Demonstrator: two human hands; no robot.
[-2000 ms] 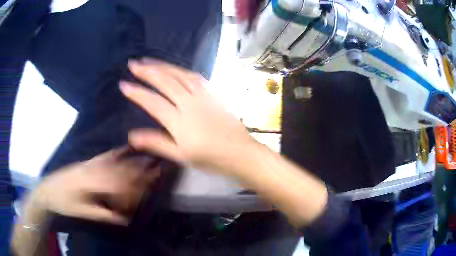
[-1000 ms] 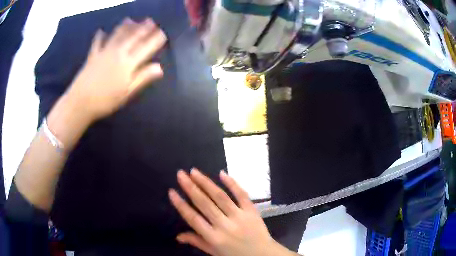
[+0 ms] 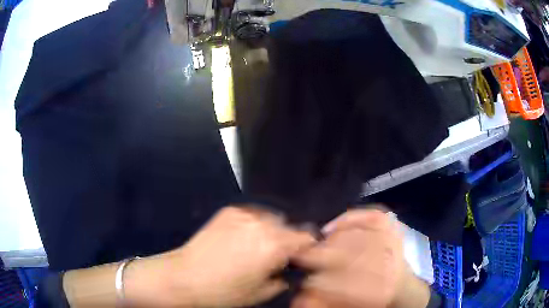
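A wide black cloth panel (image 3: 120, 156) lies flat left of the needle plate (image 3: 223, 84). A second black panel (image 3: 337, 102) lies right of the plate, under the machine arm. My left hand (image 3: 235, 258) and my right hand (image 3: 361, 258) are close together at the table's front edge, both blurred. Their fingertips pinch black cloth between them, at the lower edge of the right panel. The presser foot (image 3: 198, 59) stands at the left panel's right side; whether it presses the cloth I cannot tell.
The white machine head (image 3: 445, 42) spans the top right. An orange basket (image 3: 519, 87) is at the far right. Blue baskets (image 3: 505, 258) holding cloth stand below the table at the lower right. The table's front edge (image 3: 415, 168) runs up to the right.
My left hand has left the left panel and moved down and right to meet my right hand. Both now grip cloth. The right panel has shifted left over part of the plate. The view has moved.
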